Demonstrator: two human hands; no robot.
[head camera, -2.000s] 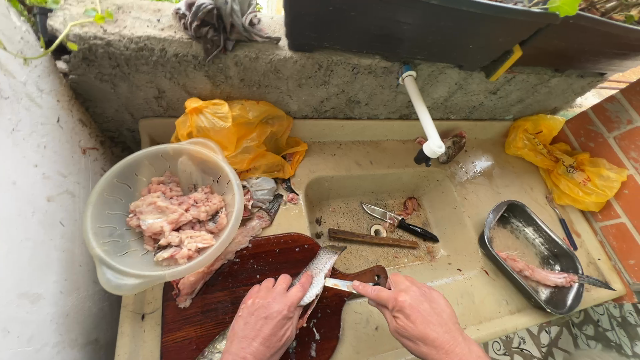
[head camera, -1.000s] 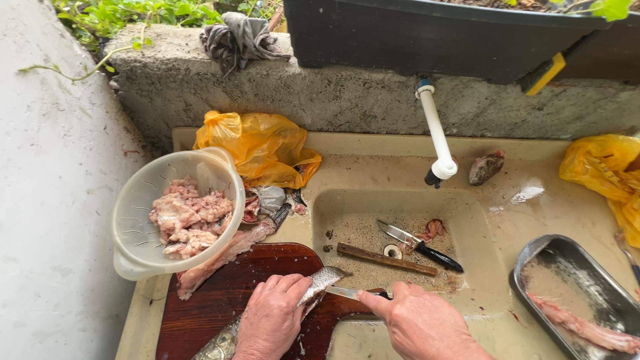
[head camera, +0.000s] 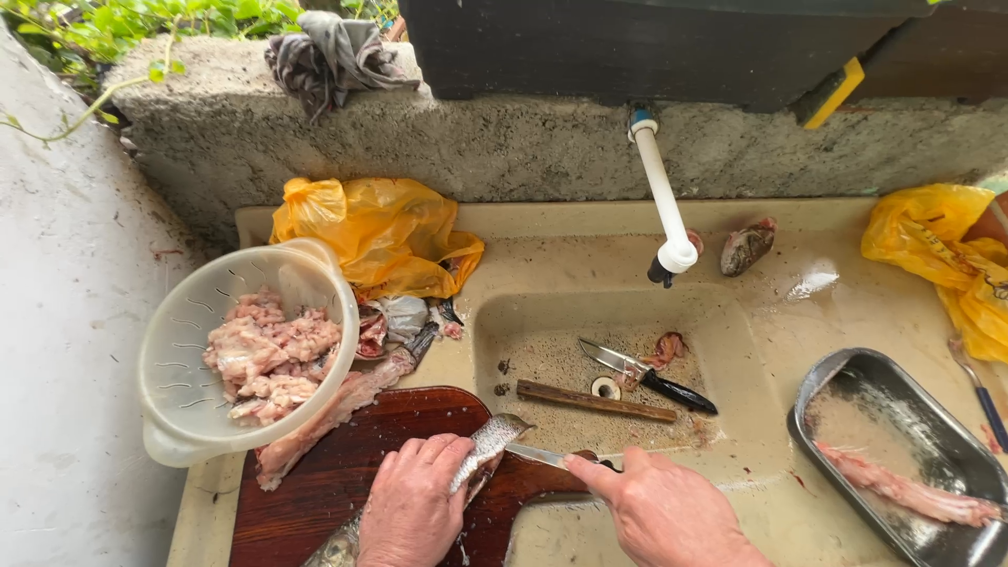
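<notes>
A silvery scaled fish lies across the dark red wooden cutting board, its tail pointing up to the right. My left hand holds it down, fingers closed over its body. My right hand grips a knife by its black handle, index finger stretched along it, and the blade's tip is at the fish near the tail. Left of the board, a white plastic colander holds pale pink fish flesh. A long strip of fish remains lies between the colander and the board.
In the sink basin lie a second knife and a wooden stick. A white pipe tap hangs above. At right stand a metal tray with a fish backbone and a yellow bag. Another yellow bag lies behind the colander.
The view has shifted since the earliest frame. Both hands stay on the fish and the knife, with the blade still by the tail end. Nothing was plainly let go or taken hold of.
</notes>
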